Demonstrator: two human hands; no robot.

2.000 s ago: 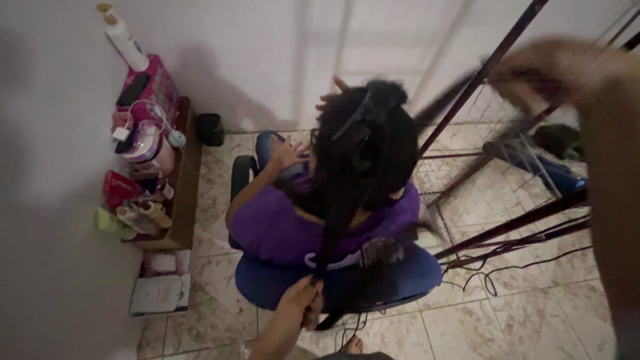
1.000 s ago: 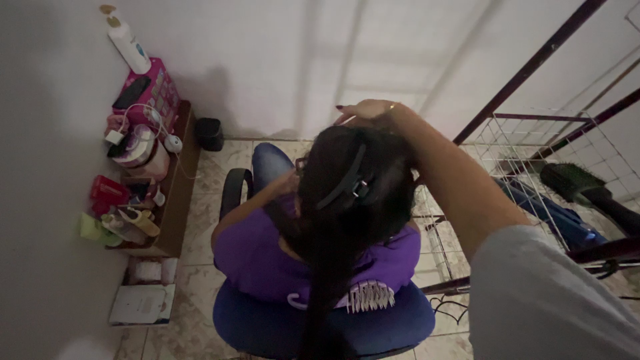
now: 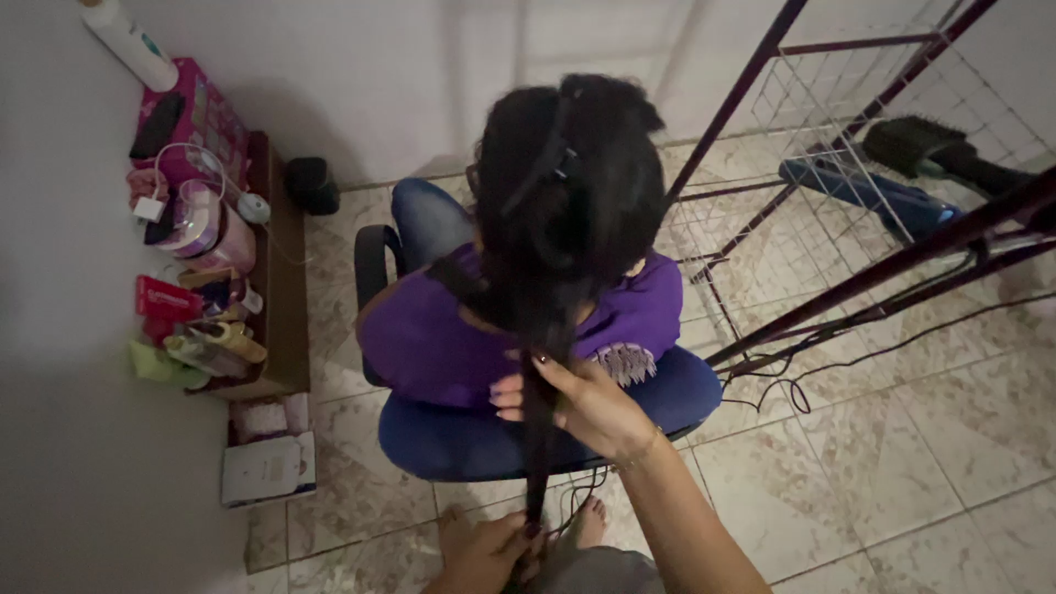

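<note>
A person in a purple shirt [image 3: 445,338] sits facing away on a blue office chair [image 3: 462,445]. A clip [image 3: 566,163] sits in the dark hair on the back of the head. One long lock of hair [image 3: 538,437] hangs down over the backrest. My right hand [image 3: 577,400] is closed around this lock just below the neck. Lower down, my left hand [image 3: 495,544] grips the same lock near its end. A pale vent hairbrush [image 3: 624,363] rests at the top of the backrest, bristles showing, right of my right hand.
At left, a wooden shelf [image 3: 285,330] holds a pink box [image 3: 194,107], a white bottle [image 3: 132,45], jars and tubes. A black bin [image 3: 312,186] stands by the wall. At right, a metal rack [image 3: 742,107] carries a black round-headed brush [image 3: 916,148] and a blue hair straightener [image 3: 866,194]; cables [image 3: 792,388] trail on the floor.
My right hand has come down from the top of the head to the lock behind the neck. My left hand, not visible one second ago, now shows low on the lock.
</note>
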